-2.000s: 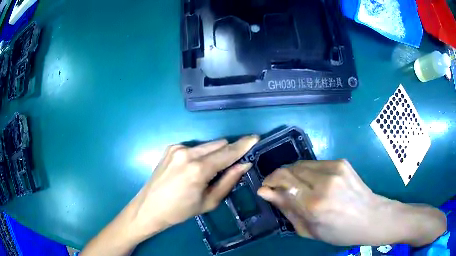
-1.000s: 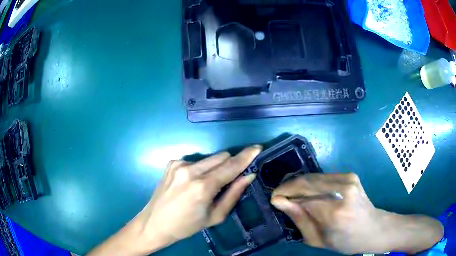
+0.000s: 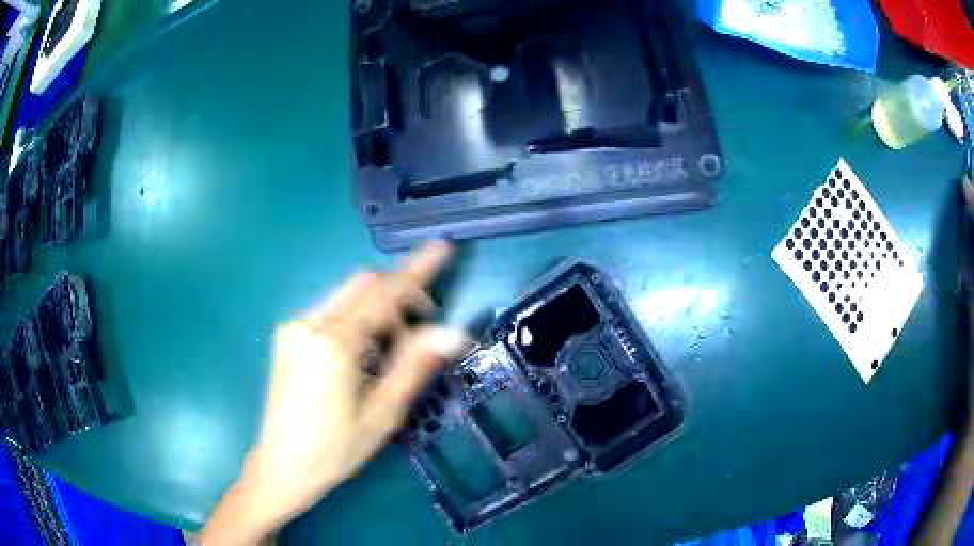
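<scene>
A black housing (image 3: 534, 411) lies tilted on the green bench in front of me, with rectangular windows at its lower left end and a deeper recess with a round feature at its upper right end. My left hand (image 3: 352, 363) is blurred, beside and partly over the housing's left edge, thumb and forefinger apart; I see nothing held in it. My right hand is not visible; only a blurred piece of the right forearm shows at the right edge. A pale card with rows of black dots (image 3: 849, 261) lies to the right.
A black press fixture (image 3: 534, 197) stands behind the housing. Waiting black housings (image 3: 69, 352) lie at the left. A blue tray with white contents (image 3: 796, 32), a red bin (image 3: 938, 27) and a bottle of yellowish liquid (image 3: 908, 112) are at the far right.
My right hand has left the housing and gone out of view to the right. My left hand has let go and moved left with fingers spread. The view has shifted slightly.
</scene>
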